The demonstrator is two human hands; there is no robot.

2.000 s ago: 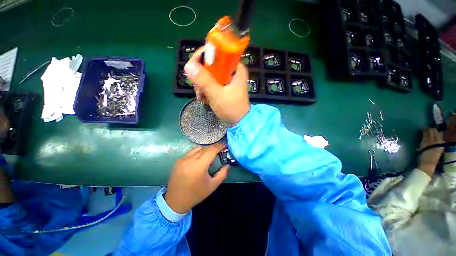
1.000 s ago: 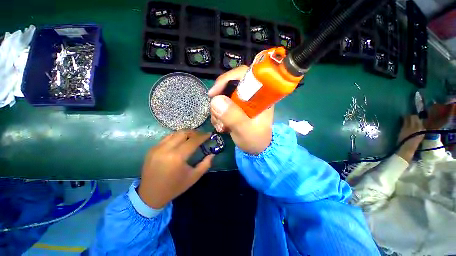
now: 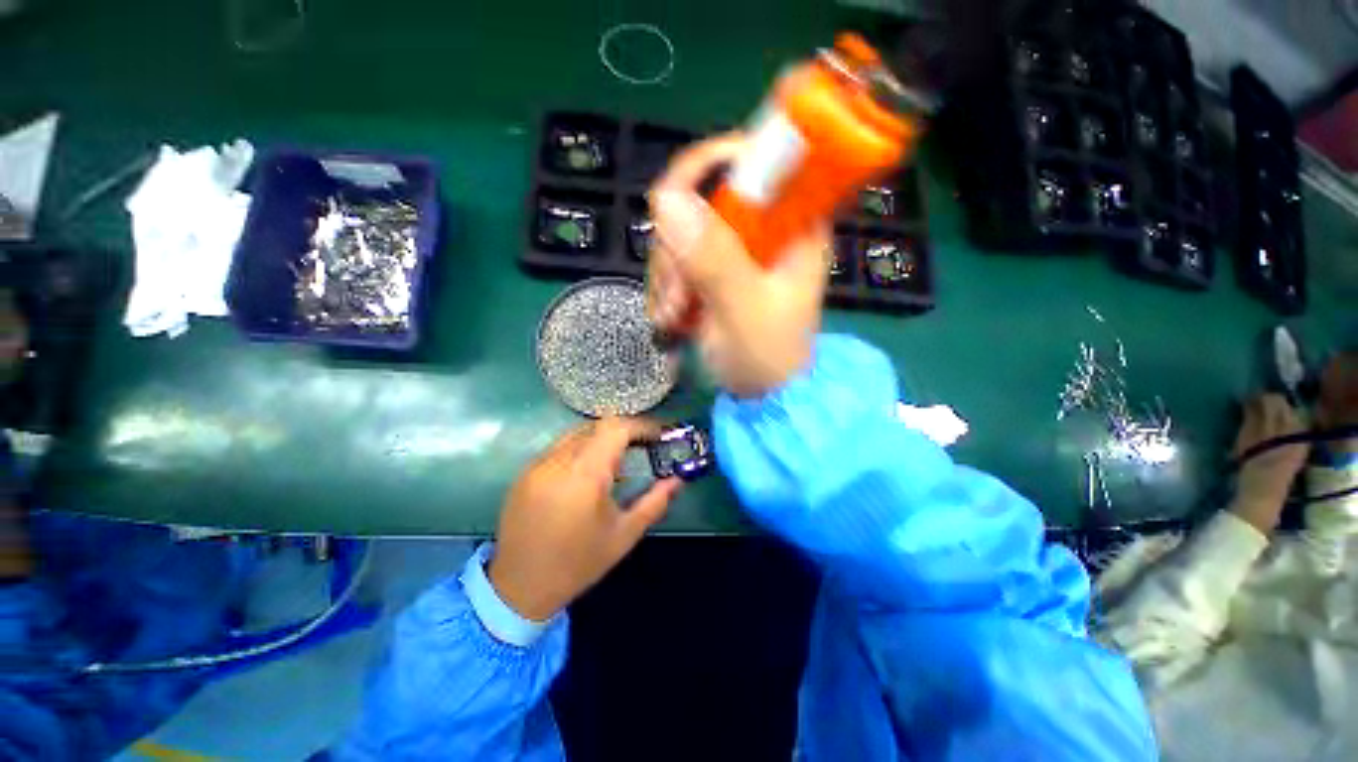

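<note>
My left hand (image 3: 574, 514) holds a small black electronic housing (image 3: 682, 451) by its left side between thumb and fingers, near the bench's front edge. My right hand (image 3: 745, 283), blurred, grips the orange electric screwdriver (image 3: 819, 149) above the bench, to the upper right of the housing. The screwdriver's tip is hidden or too blurred to tell. The round screw dish (image 3: 603, 350), full of tiny grains, lies just beyond my left hand, its right rim beside my right hand. A black parts tray (image 3: 603, 246) with units in square pockets lies behind, partly covered by my right hand and the tool.
A dark blue bin (image 3: 340, 253) of metal pieces and crumpled white cloth (image 3: 182, 238) lie left. Stacked black trays (image 3: 1095, 142) stand back right. A white scrap (image 3: 934, 424) and scattered metal pins (image 3: 1139, 432) lie right. A neighbour's hand (image 3: 1269, 447) is at the far right.
The camera view has shifted, so the bench things appear further right and lower than one second ago. My right hand has lifted the screwdriver up and away from the housing in my left hand.
</note>
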